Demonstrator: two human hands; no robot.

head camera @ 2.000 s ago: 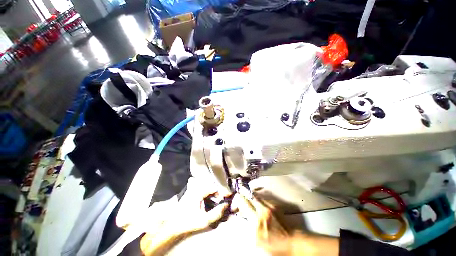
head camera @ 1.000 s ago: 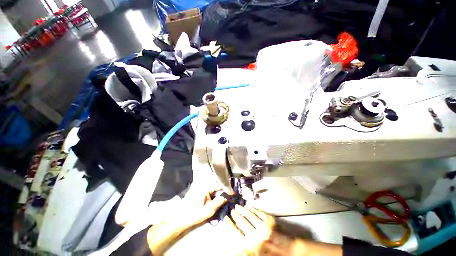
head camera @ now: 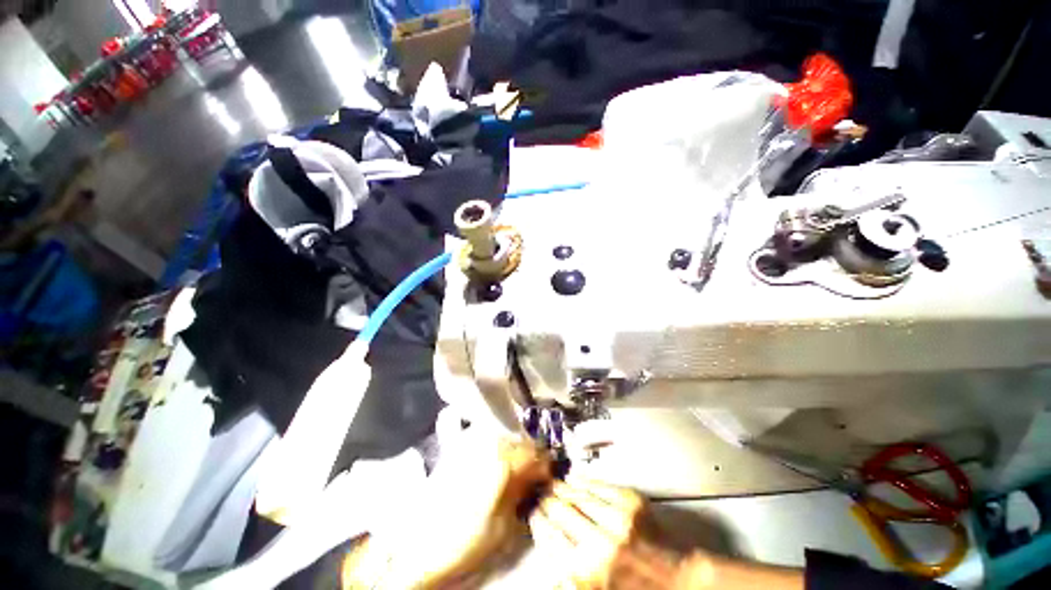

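A small dark fabric piece (head camera: 535,502) lies at the presser foot and needle (head camera: 546,429), mostly hidden by my fingers. My left hand (head camera: 498,507) pinches it from the left, just below the foot. My right hand (head camera: 594,521) is beside it on the right, fingers curled on the same piece; glare washes out the fingertips. The black garment (head camera: 380,248) with grey-white parts is heaped left of the machine head. A paler grey cloth (head camera: 213,496) hangs at its lower left.
The white sewing machine (head camera: 749,346) reaches right. Under its arm lie red- and yellow-handled scissors (head camera: 919,482) and a teal tray (head camera: 1020,565). A white bulb-shaped fitting (head camera: 317,432) on a blue tube stands left of the head. Behind are a plastic bag (head camera: 692,127) and a cardboard box (head camera: 432,46).
Both hands have closed in together at the presser foot; my right fingers, spread a second ago, are now curled. The dark piece is more covered. The view has shifted slightly.
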